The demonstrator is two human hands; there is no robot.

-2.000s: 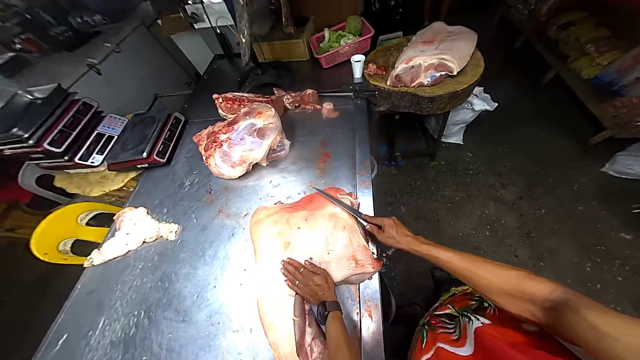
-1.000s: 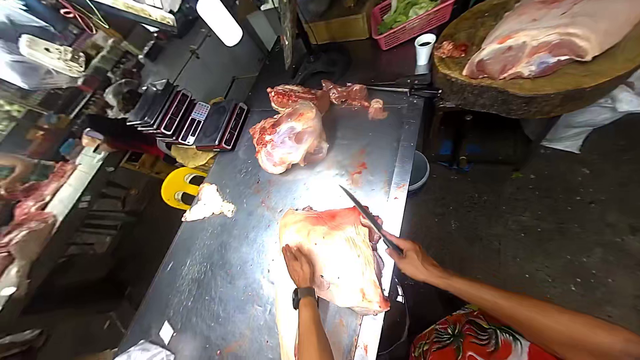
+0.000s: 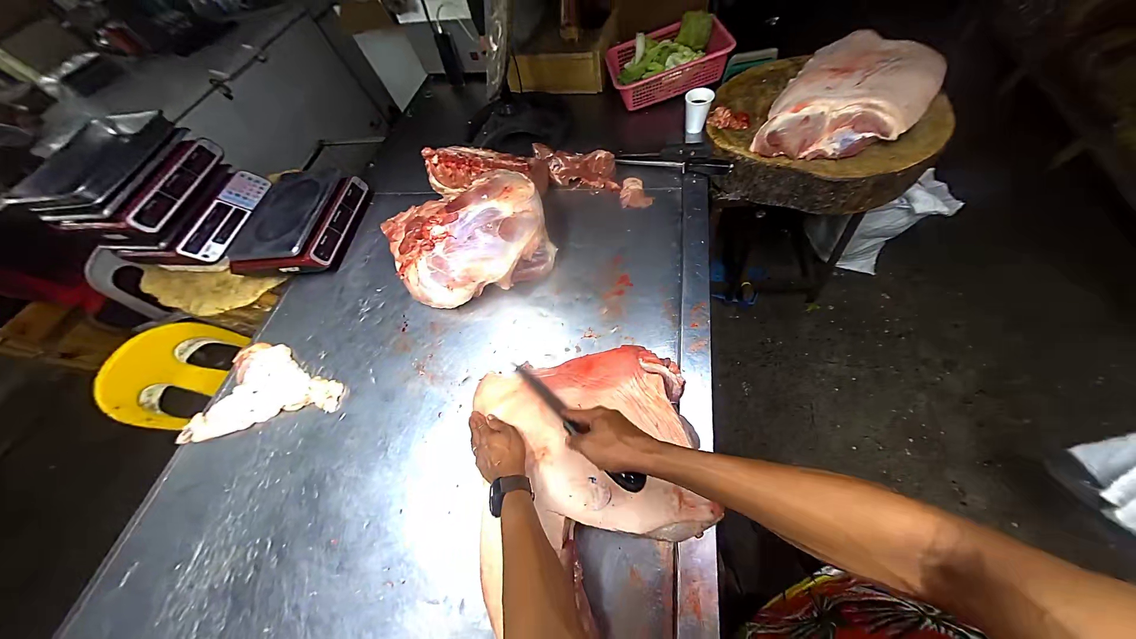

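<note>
A large slab of skin-on meat (image 3: 568,479) lies near the right edge of the metal table (image 3: 355,532). My right hand (image 3: 612,439) grips the dark handle of a butcher's knife (image 3: 543,390), whose blade lies over the slab's skin and points up and left. Flat on the slab's left edge rests my left hand (image 3: 497,446), a dark watch on its wrist. Below the slab, another long skin-on piece (image 3: 491,568) shows partly behind my left forearm. Farther up the table is a big trimmed joint of meat (image 3: 479,240).
Fatty trimmings (image 3: 266,390) lie at the table's left edge, by a yellow stool (image 3: 160,373). Digital scales (image 3: 302,222) stand upper left. At the back are a knife (image 3: 652,162), a white cup (image 3: 698,111), a pink basket (image 3: 674,75) and a round wooden block (image 3: 825,177) bearing meat (image 3: 861,89).
My right hand and the knife have moved from the slab's right edge to over its middle. My left hand now lies at the slab's left edge. The view has shifted.
</note>
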